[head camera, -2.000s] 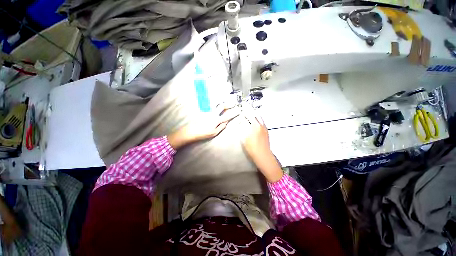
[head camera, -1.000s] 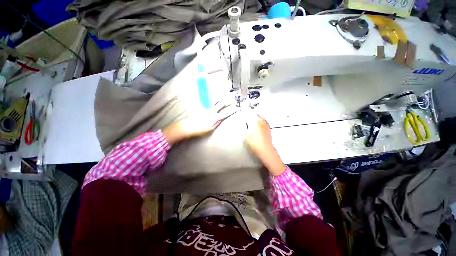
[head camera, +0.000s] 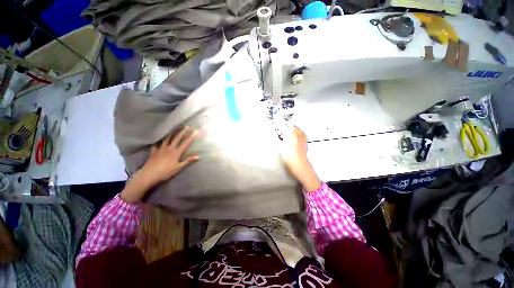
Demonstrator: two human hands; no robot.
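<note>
A grey-brown garment panel [head camera: 225,180] lies over the sewing machine bed and hangs over its front edge; it looks white under the lamp. My left hand [head camera: 170,157] lies flat on the panel's left part, fingers spread. My right hand [head camera: 294,147] is at the panel's right edge, just in front of the presser foot [head camera: 274,111]; its fingertips are washed out by glare and seem to pinch the cloth edge. The white sewing machine [head camera: 349,67] stands beyond and to the right. A light-blue strip [head camera: 232,102] shows on the cloth left of the needle.
Yellow snips [head camera: 474,138] and small black metal parts [head camera: 425,135] lie at the bed's right end. A cloth heap [head camera: 180,25] is behind, another [head camera: 468,225] at lower right. A white board [head camera: 90,140] and red-handled scissors [head camera: 42,147] are left. Another person's arm shows at lower left.
My left hand has moved from near the needle back and left across the panel, and its fingers have spread. My right hand stays near the presser foot. The panel's left part has shifted slightly.
</note>
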